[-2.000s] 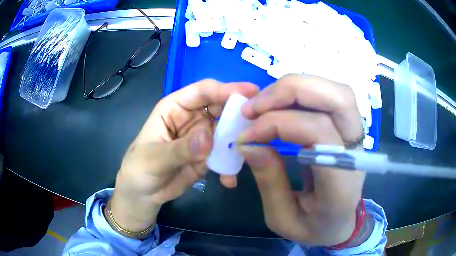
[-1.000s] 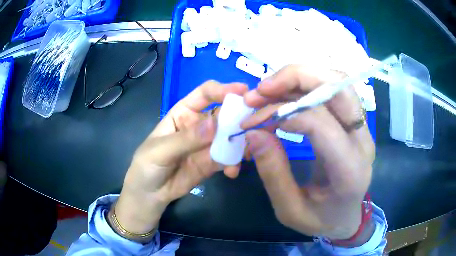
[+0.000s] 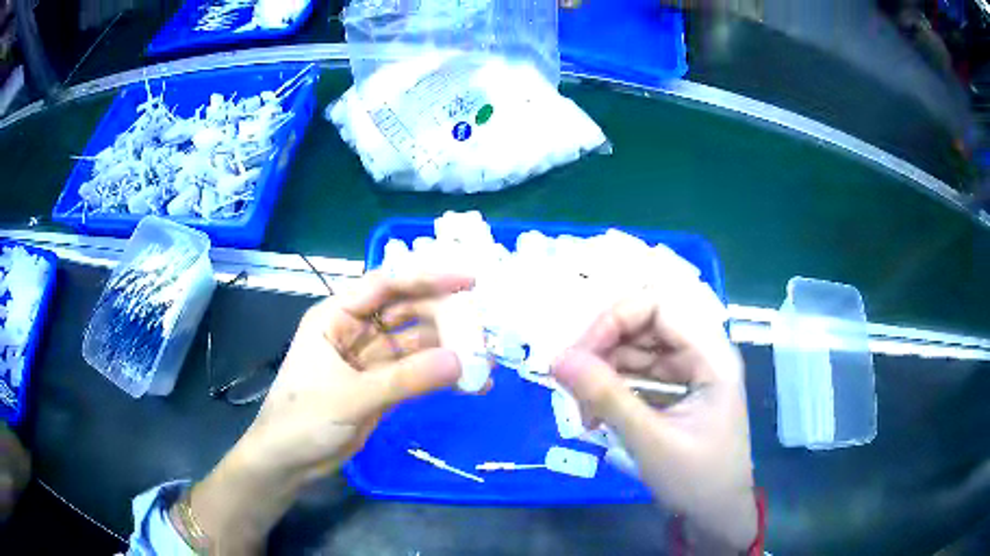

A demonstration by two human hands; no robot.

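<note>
My left hand (image 3: pixel 337 369) holds a white plastic housing (image 3: pixel 469 353) between thumb and fingers, over the blue work tray (image 3: pixel 434 434). My right hand (image 3: pixel 651 402) is just right of it, thumb and fingertips pinched on a thin lead whose pale rod (image 3: pixel 657 384) sticks out to the right. A clear and bluish bit lies between the hands; whether the lead sits in the housing I cannot tell. Many white housings are piled in the tray behind the hands. A loose lead (image 3: pixel 445 464) and a housing with a stem (image 3: pixel 570 462) lie at the tray's front.
A clear tub of leads (image 3: pixel 152 310) and dark eyeglasses (image 3: pixel 248 382), partly hidden, lie at left. Behind are a blue tray of stemmed housings (image 3: pixel 185 163) and a bag of white housings (image 3: pixel 467 119). An empty clear box (image 3: pixel 825 364) stands at right. A pale rail (image 3: pixel 923 343) crosses the bench.
The view has shifted, showing the bag and stemmed-housing tray. Both hands are now over the work tray. The gap between the right fingertips and the housing is wider, and the rod's angle has changed.
</note>
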